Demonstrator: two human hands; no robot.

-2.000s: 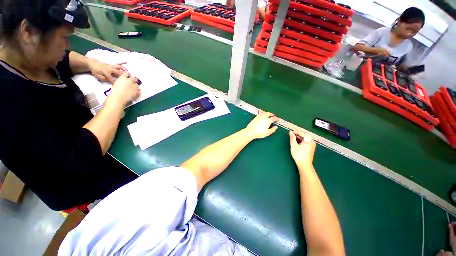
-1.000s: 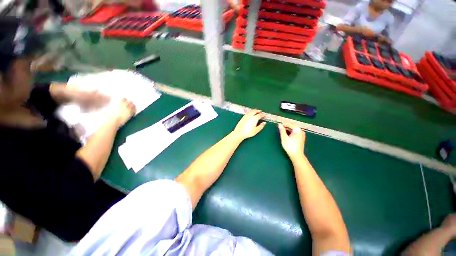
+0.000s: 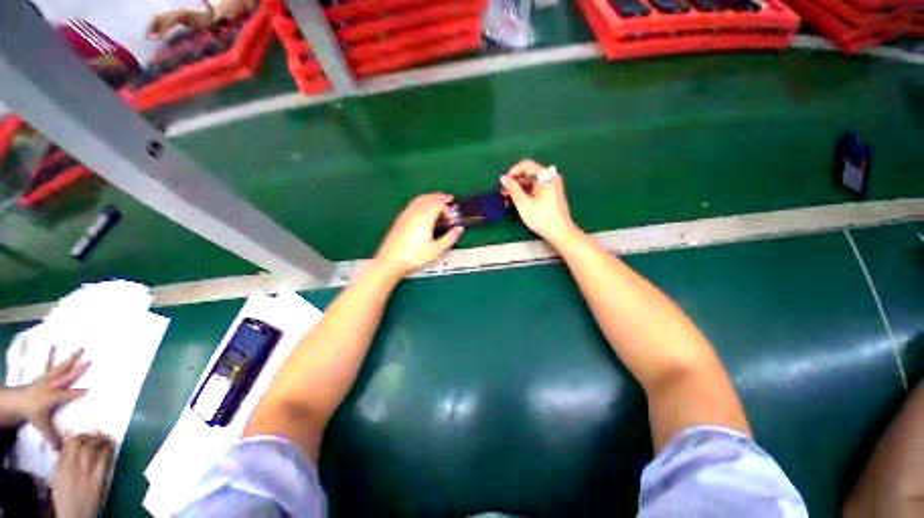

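A dark blue-black keypad phone (image 3: 480, 209) lies on the green conveyor just beyond the pale edge rail, between my two hands. My left hand (image 3: 417, 235) holds its left end, fingers on the far side and thumb on the near side. My right hand (image 3: 540, 199) is at its right end, with thumb and fingertips pinched together. A small white band or piece shows at a right-hand finger; I cannot tell which. Whether a small part is between those fingertips is hidden.
A sample phone (image 3: 237, 371) lies on white paper (image 3: 179, 457) at left, by a metal post (image 3: 172, 182). A neighbour's hands (image 3: 63, 418) rest on sheets. Other phones lie on the belt at left (image 3: 96, 232) and right (image 3: 852, 164). Red trays (image 3: 689, 32) stand across it.
The view has turned and moved closer to the belt. Both hands have moved from the edge rail onto the belt, and my left hand has taken hold of the phone.
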